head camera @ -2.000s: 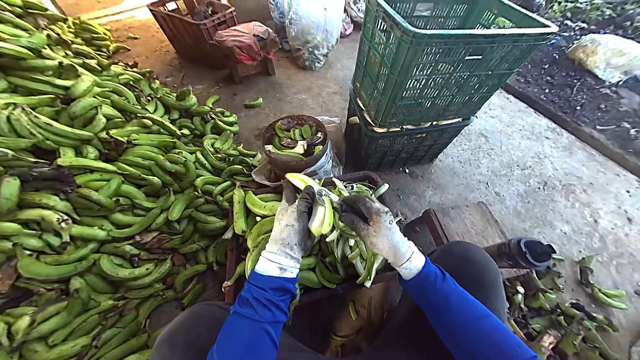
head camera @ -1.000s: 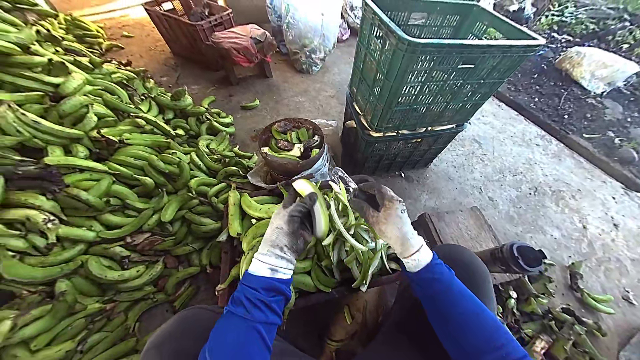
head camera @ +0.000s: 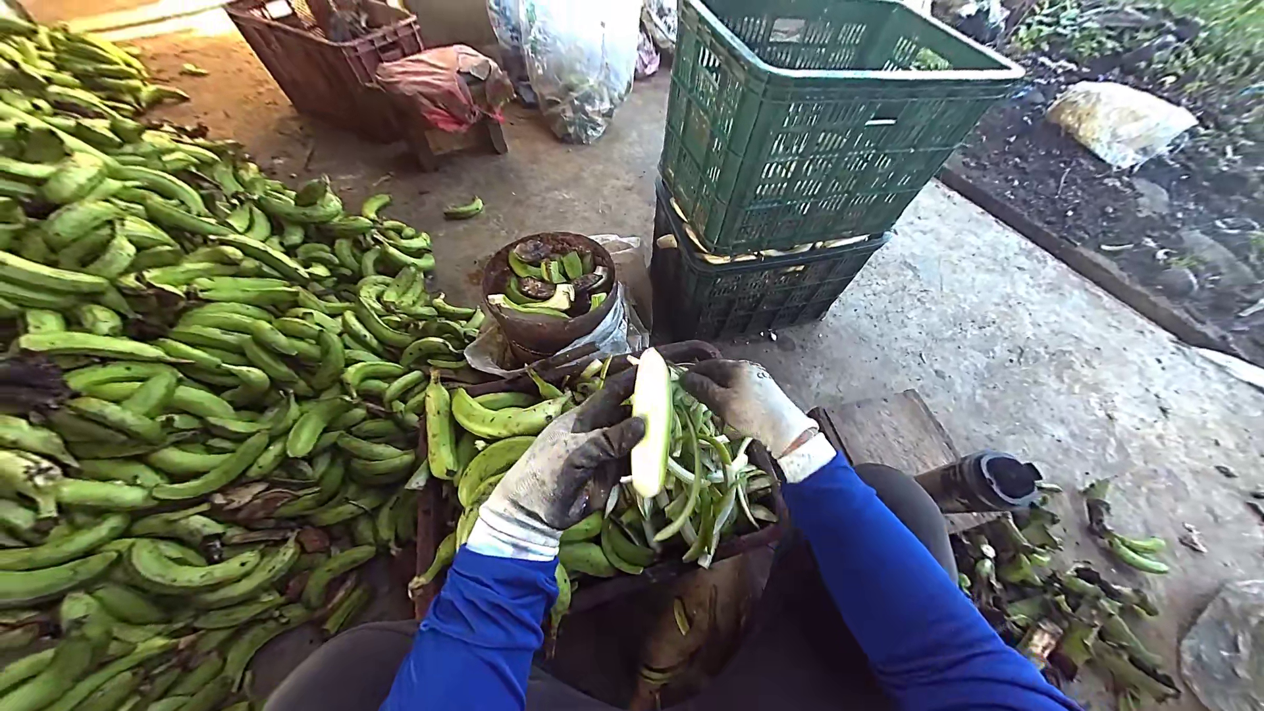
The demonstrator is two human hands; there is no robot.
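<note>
A pale, peeled plantain [head camera: 652, 425] stands nearly upright in my left hand [head camera: 568, 459], which wears a grey and white work glove. My right hand [head camera: 746, 400], gloved alike, is bent at the plantain's upper right; its fingertips are partly hidden, and whether it holds anything cannot be told. Below both hands is a dark crate [head camera: 681, 573] with green plantains [head camera: 504, 417] on its left side and a heap of peel strips [head camera: 706, 484] on its right. Just beyond it, a rusty round container [head camera: 538, 331] holds pieces of green peel.
A large pile of green plantains [head camera: 217, 346] covers the left floor. Two stacked crates, a green one [head camera: 790, 148] over a darker one [head camera: 770, 291], stand beyond my right hand. A dark tumbler [head camera: 978, 481] lies by a wooden board [head camera: 889, 434]; peel scraps [head camera: 1057, 602] lie at lower right.
The plantain showed some green skin one and two seconds ago and now looks pale along its visible side. My right hand has moved in closer to it than a second ago.
</note>
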